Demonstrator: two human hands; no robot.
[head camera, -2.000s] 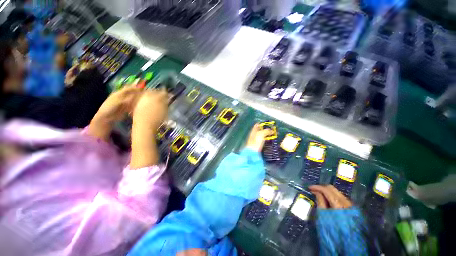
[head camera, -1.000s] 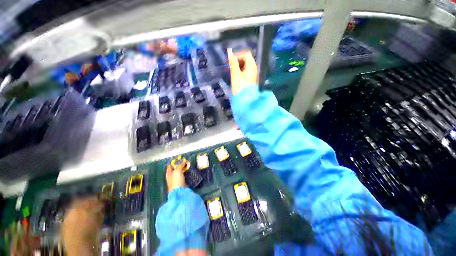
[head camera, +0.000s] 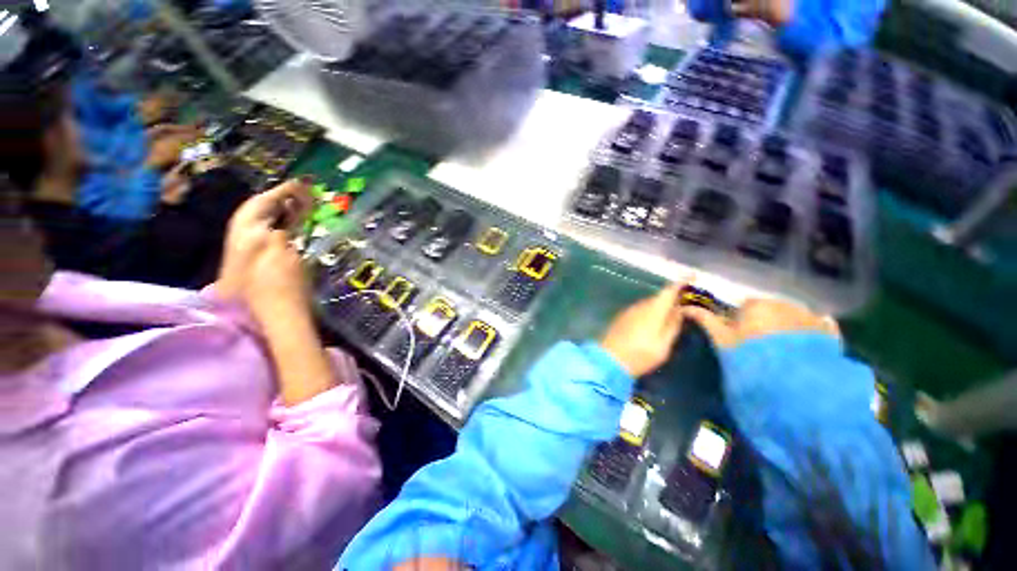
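Note:
My left hand (head camera: 649, 330) and my right hand (head camera: 769, 319) meet over the back of the near clear tray (head camera: 647, 524). Their fingers hold a keypad phone (head camera: 703, 299) between them, seen as a thin dark and yellow strip, mostly hidden by the fingers. In the tray's front row, one keypad phone with a pale screen (head camera: 707, 448) and another to its left (head camera: 635, 422) lie face up. My right sleeve hides much of the tray's right part.
A raised tray of black phones (head camera: 709, 212) stands behind on the white ledge. At left, a person in pink works beside another phone tray (head camera: 507, 323) with a white cable (head camera: 408, 340). Stacked trays (head camera: 446, 100) stand at upper left. Green tabs (head camera: 926, 502) lie at lower right.
The view has swung back left from the black glossy pile. My right hand has come down from its raised position to meet my left hand, and the phone is now held between both.

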